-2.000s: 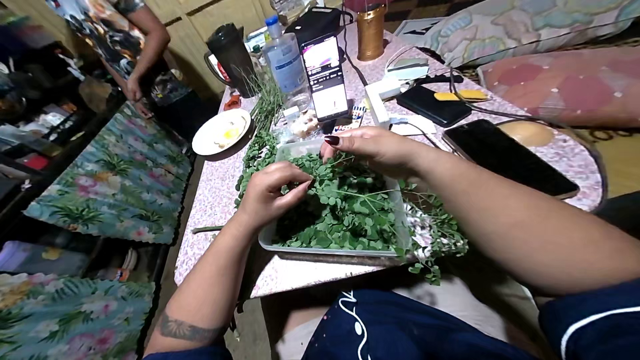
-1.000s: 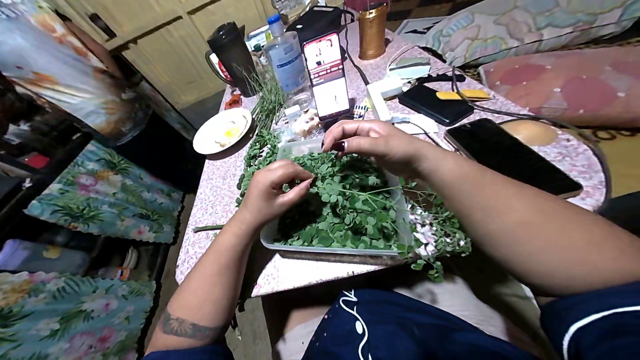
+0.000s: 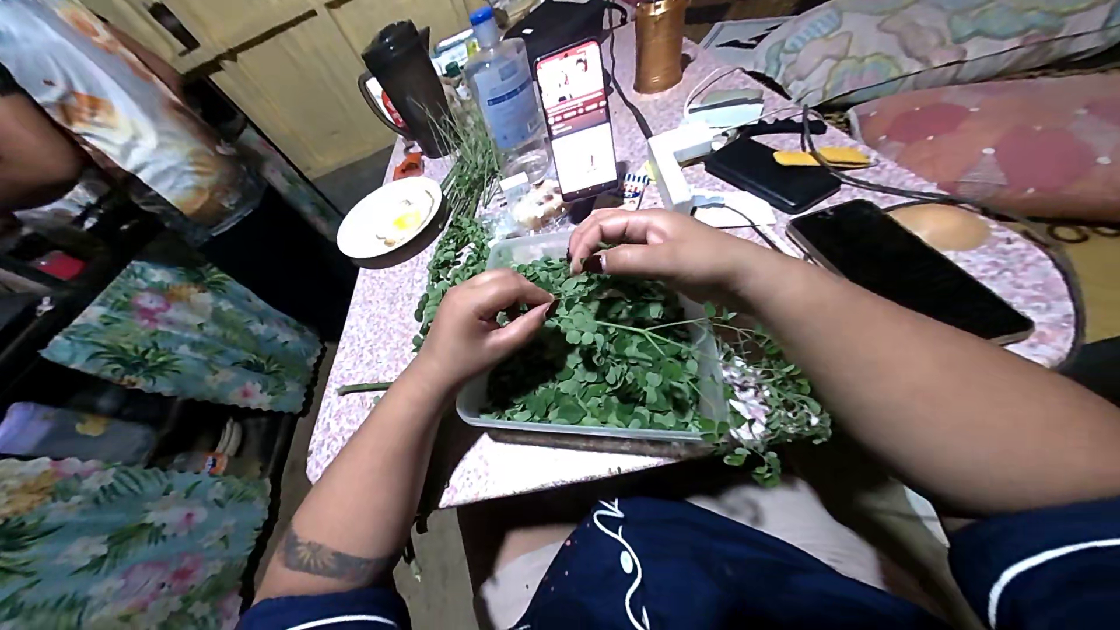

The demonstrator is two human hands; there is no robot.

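Note:
A clear plastic container full of small round green leaves sits at the table's near edge. Over its left part, my left hand pinches a thin leafy stem between thumb and forefinger. My right hand is above the container's far side, fingers curled and thumb near the fingertips; whether it grips a leaf or stem is hard to tell. Leafy sprigs lie to the right of the container, and more greens lie along its left side.
Behind the container stand a lit phone, a plastic bottle and a dark pitcher. A white plate is at left. A tablet or large phone, a black wallet-like case and cables lie right. A person stands at left.
The person at left has come nearer along the left side. My right hand has shifted slightly, its fingers changing their bend; my left hand stays nearly in place.

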